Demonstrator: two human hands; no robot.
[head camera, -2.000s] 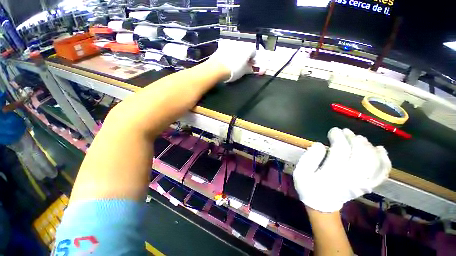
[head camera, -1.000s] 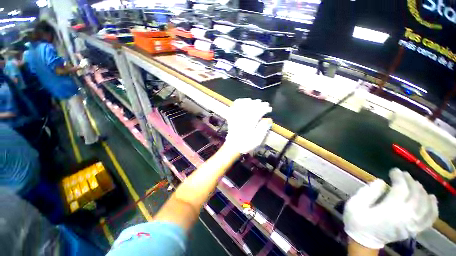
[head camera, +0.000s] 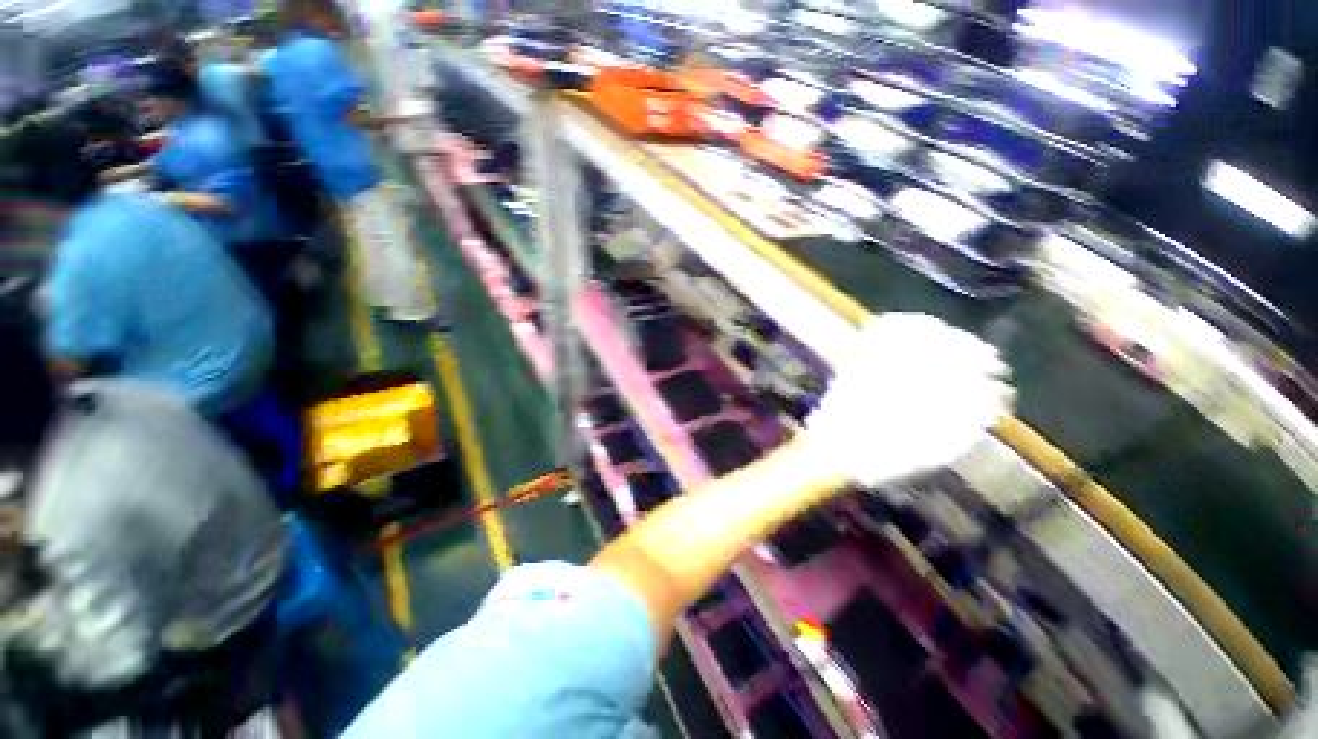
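Observation:
My left hand (head camera: 914, 399), in a white glove, is at the wood-edged rim of the bench (head camera: 1077, 484). It is blurred, its fingers are not distinct, and no object shows in it. A small white patch (head camera: 1165, 713) at the bottom right edge looks like part of my right glove, mostly cut off. Below the rim, flat black boxes (head camera: 856, 635) lie on the pink-lined shelf (head camera: 788, 578).
Stacked dark units (head camera: 940, 217) and an orange bin (head camera: 640, 104) stand on the bench. A yellow crate (head camera: 370, 433) is on the green floor at left. Several people in blue are at left, one in a grey cap (head camera: 152, 505) close by.
The view has swung left. My left hand has come from the back of the bench to its front rim. My right hand has mostly left the picture; the pen and tape roll are out of view.

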